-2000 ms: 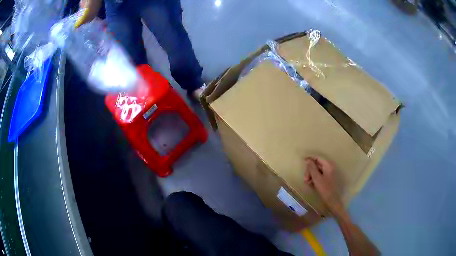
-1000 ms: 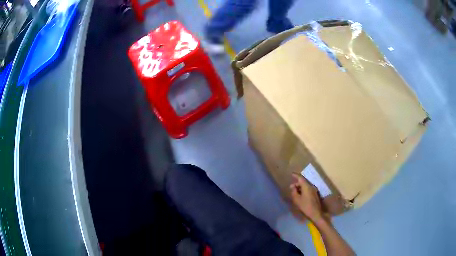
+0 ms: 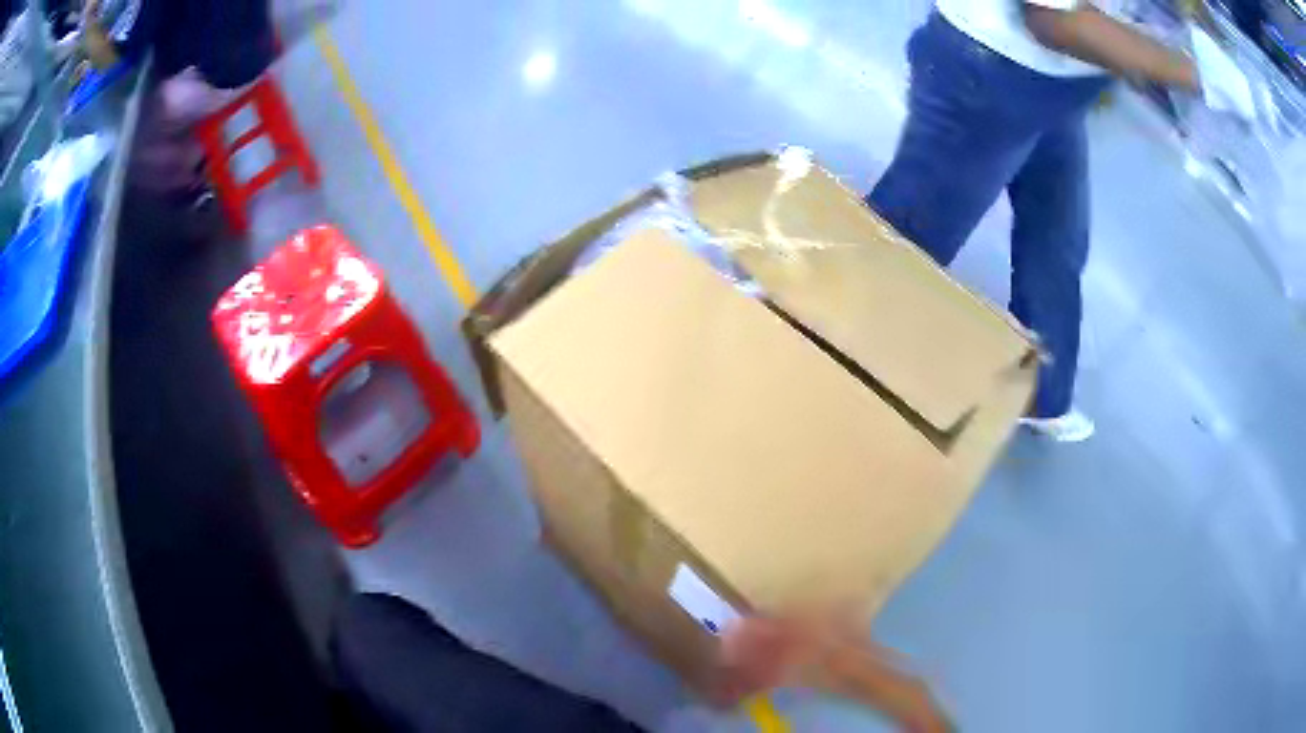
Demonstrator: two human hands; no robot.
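A brown carton (image 3: 716,415) stands on the floor in front of me, its top flaps folded nearly flat with a dark gap between them and shiny tape at the far edge. A white label (image 3: 702,597) is on its near side. My right hand (image 3: 788,652) is blurred at the carton's near lower corner, beside the label. Whether it touches or grips the carton is not clear. My left hand is out of the picture.
A red stool (image 3: 337,380) stands left of the carton, another red stool (image 3: 255,151) behind it. A blue tray (image 3: 36,279) lies on the bench (image 3: 57,501) at far left. A person in jeans (image 3: 988,143) stands behind the carton, right; another person is at upper left.
The view has turned right, so carton and stool appear further left and lower. The walking person is now right of the carton. My right hand remains near the label corner.
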